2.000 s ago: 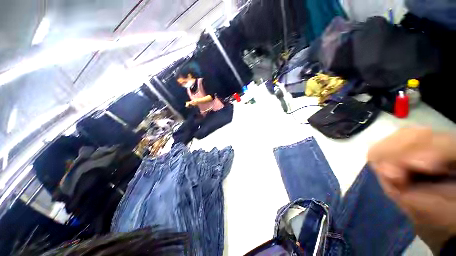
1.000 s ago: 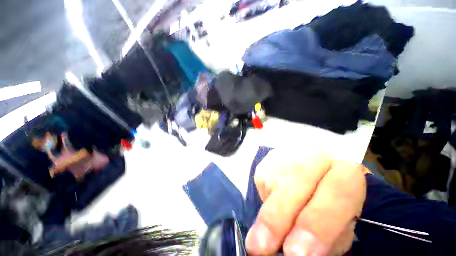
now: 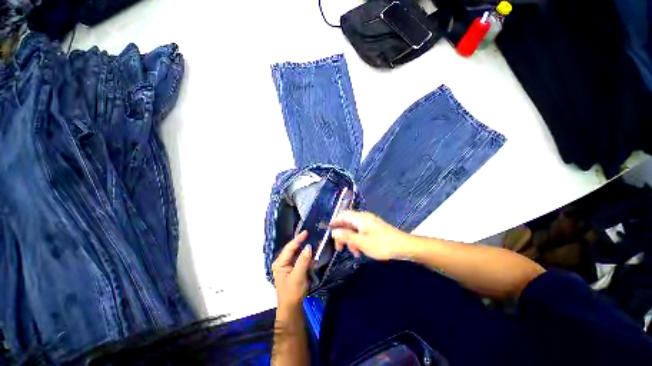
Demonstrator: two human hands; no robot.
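Observation:
Blue printed jeans (image 3: 422,161) lie on the white table with both legs spread away from me. Their waistband (image 3: 270,236) is open towards me and shows a dark inner strip with a pale edge and a grey-white pocket lining (image 3: 306,194). My left hand (image 3: 292,266) is at the near side of the opening, its fingers on the dark inner strip. My right hand (image 3: 363,234) is at the right of the opening, fingers bent at the pale edge. Whether it holds a small tool cannot be told.
A jeans pile (image 3: 78,179) covers the left side. A black bag (image 3: 364,32) with a smartphone (image 3: 406,25), a red bottle (image 3: 472,37) and a yellow-capped bottle (image 3: 496,25) stand at the far side. Dark garments (image 3: 572,93) lie at right, with more heaped below the table edge.
The view has swung down onto the table. The right hand, before raised large and close to the camera, is now down at the waist opening. The left hand has come into view. The co-worker is out of view.

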